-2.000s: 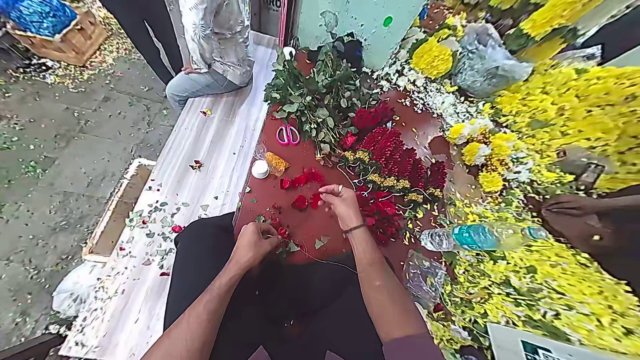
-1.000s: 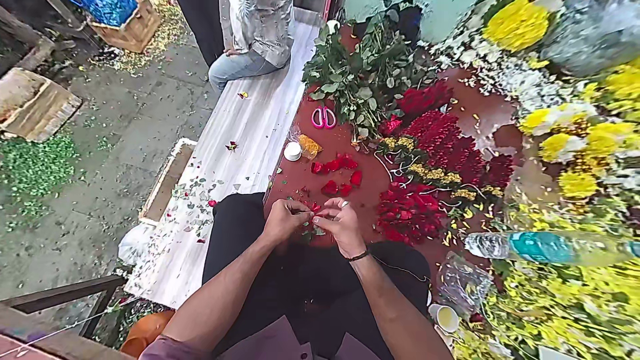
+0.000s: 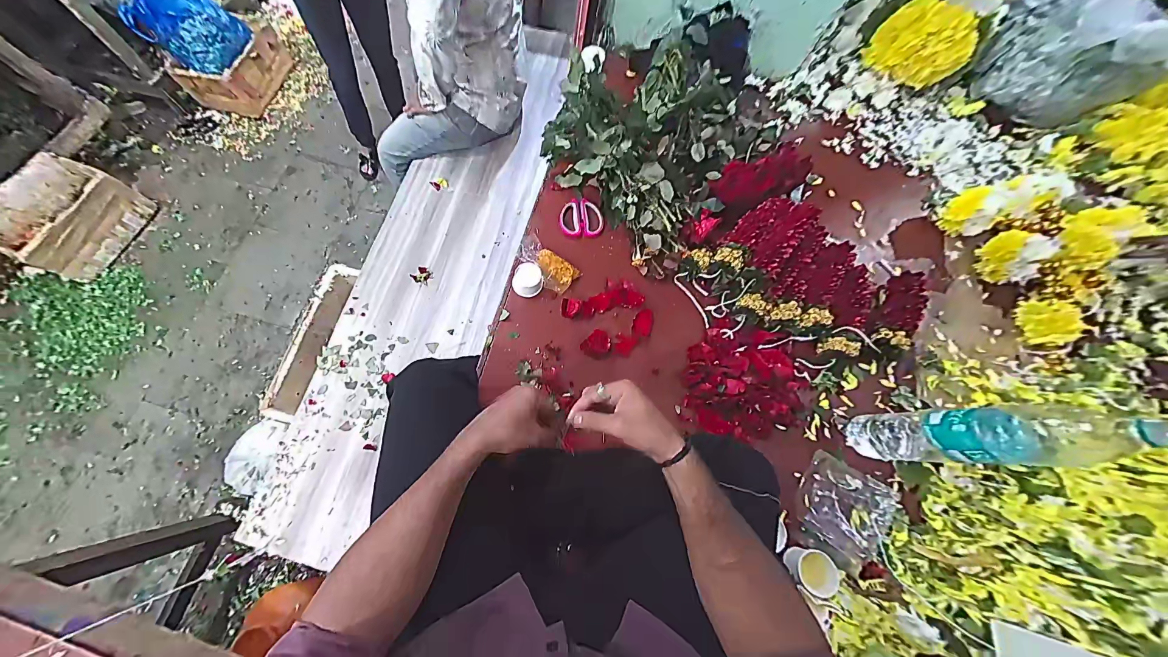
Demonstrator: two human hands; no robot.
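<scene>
My left hand (image 3: 522, 420) and my right hand (image 3: 625, 418) are close together above my lap, fingers pinched around thread and small red petals that are too small to make out well. Just beyond them, loose red rose petals (image 3: 598, 343) lie on the red-brown surface (image 3: 652, 365). A heap of red petals (image 3: 744, 379) sits right of my right hand, below dark red garlands (image 3: 803, 251) with yellow flower bands (image 3: 785, 310) and white strings. Past the loose petals are a white round container (image 3: 527, 280), a packet of orange-yellow material (image 3: 557, 270) and pink-handled scissors (image 3: 581, 219).
Leafy green stems (image 3: 652, 137) lie at the far side. Yellow flowers (image 3: 1031, 547), a plastic bottle (image 3: 985, 435), a clear plastic bag (image 3: 849, 506) and a cup (image 3: 815, 573) are at the right. A person (image 3: 456, 82) sits on the pale bench (image 3: 456, 246); another person's legs (image 3: 351, 64) stand beside.
My hands, apart two seconds ago, came together a second ago and are now slightly separated again. The view has shifted.
</scene>
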